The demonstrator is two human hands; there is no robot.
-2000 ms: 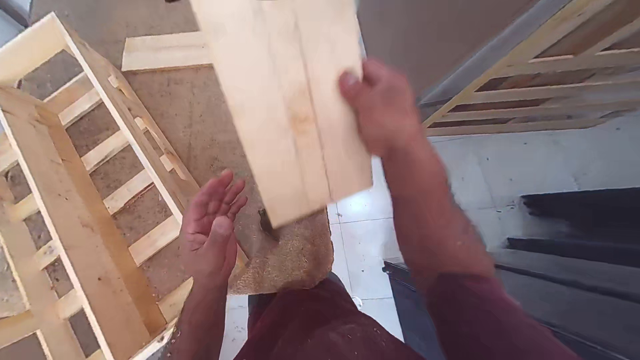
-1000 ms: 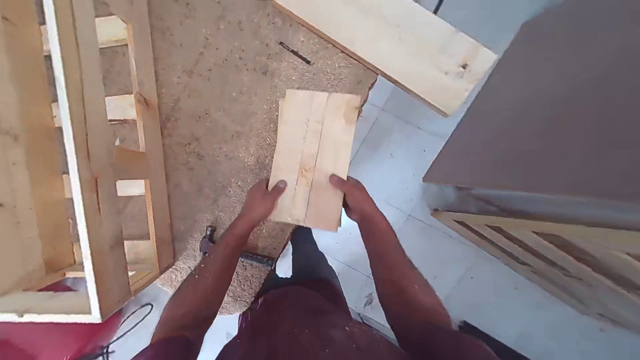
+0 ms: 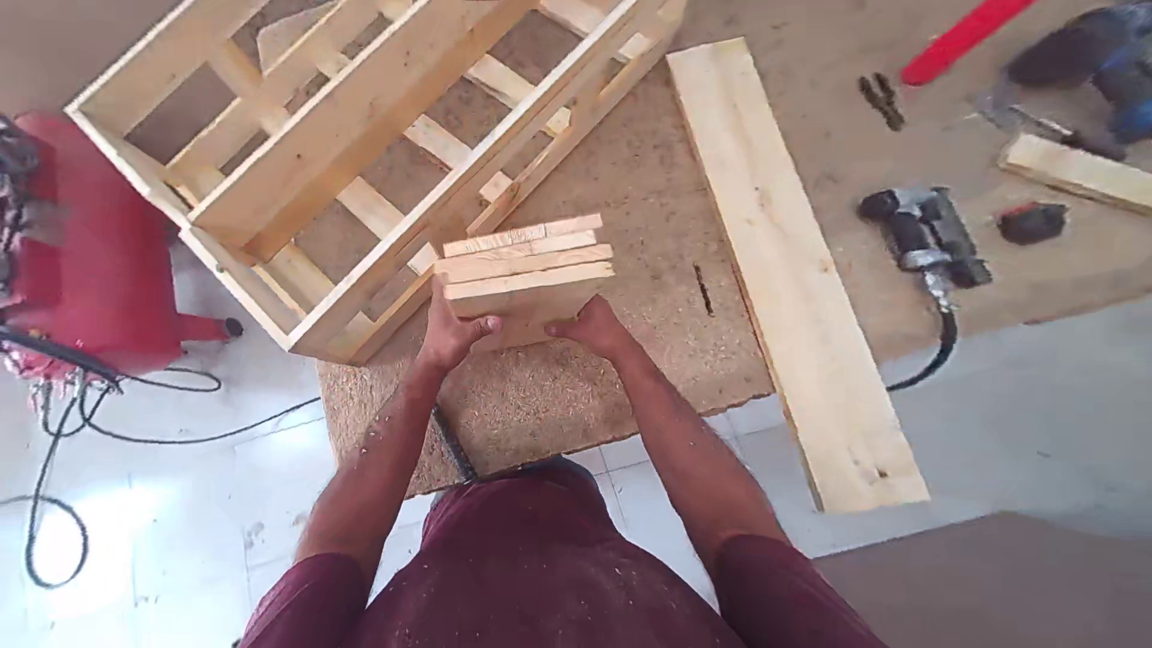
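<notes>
Both my hands grip a stack of several short wooden boards [image 3: 529, 270], whose end edges face up and away from me. My left hand [image 3: 457, 333] holds the stack's left side, thumb on the near face. On its right side is my right hand [image 3: 589, 328], also with the thumb on the near face. The stack is over the chipboard worktop [image 3: 558, 396], just beside a slatted wooden frame [image 3: 360, 171]. A dark tool handle [image 3: 453, 443], partly hidden by my left forearm, lies at the worktop's near edge.
A long wooden plank [image 3: 796, 270] overhangs the worktop's near edge at right. Beyond it lie a pneumatic tool with a hose [image 3: 922, 236], a red bar [image 3: 963, 40] and a short wood piece [image 3: 1080, 171]. A red tank [image 3: 99, 243] and looped black cable [image 3: 58, 504] are at left.
Two seconds ago only my right hand held the boards; my left was open beside them. Both hands now hold the stack, tipped with its ends showing. The view has shifted strongly.
</notes>
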